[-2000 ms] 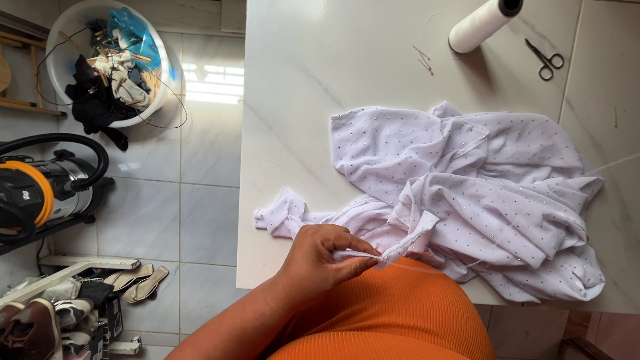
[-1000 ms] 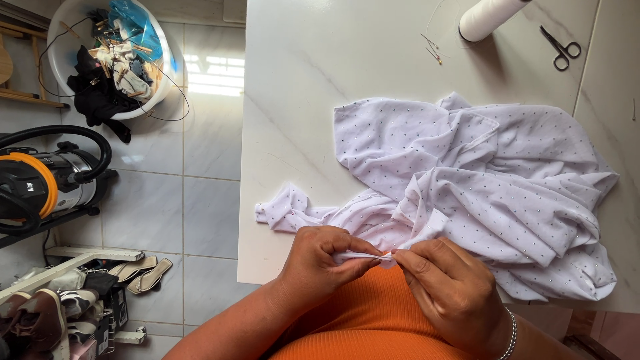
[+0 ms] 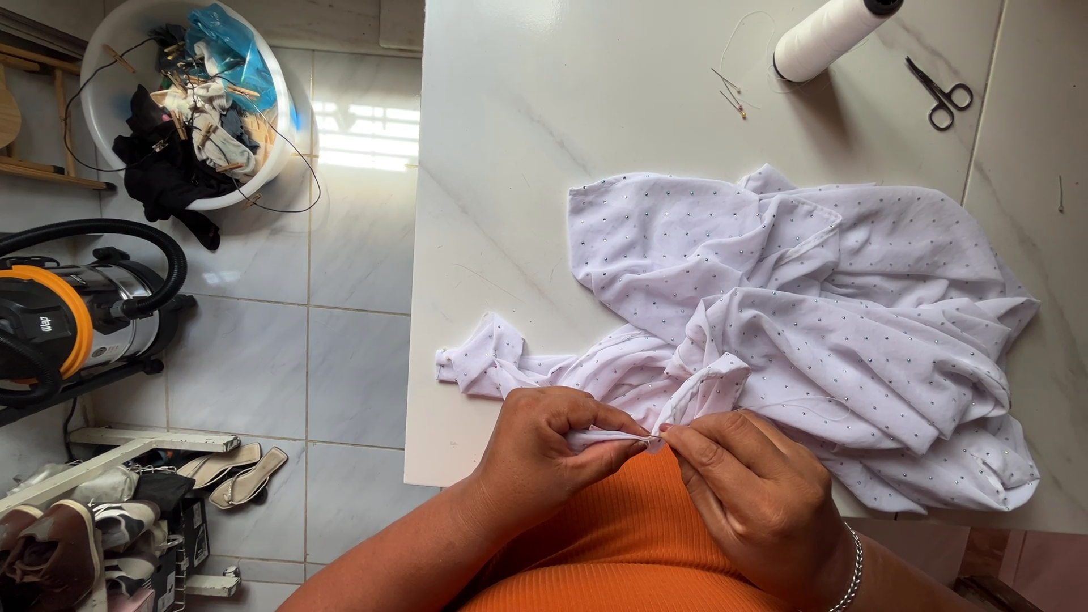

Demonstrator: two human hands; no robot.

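A white fabric garment dotted with small shiny studs (image 3: 850, 357) lies bunched on the marble-look table, its near edge drawn toward my body. My left hand (image 3: 565, 438) pinches a folded edge of it between thumb and fingers. Touching the same edge, my right hand (image 3: 756, 493) has thumb and forefinger closed at the fold; whether a needle is between them is too small to tell. A loose thread lies on the cloth near my right hand. Beyond the garment stand a spool of white thread (image 3: 829, 38), several pins (image 3: 733, 98) and small scissors (image 3: 939, 93).
The white table's left edge (image 3: 416, 255) runs beside the tiled floor. On the floor are a white tub (image 3: 285, 127) of cloths and clothespins, a vacuum cleaner (image 3: 119, 310), sandals (image 3: 246, 480) and a rack of shoes (image 3: 59, 544). Another pin or needle (image 3: 1060, 194) lies at the right.
My right hand, out of view two seconds ago, has come in to the folded edge beside my left hand. My left hand keeps its pinch on the cloth.
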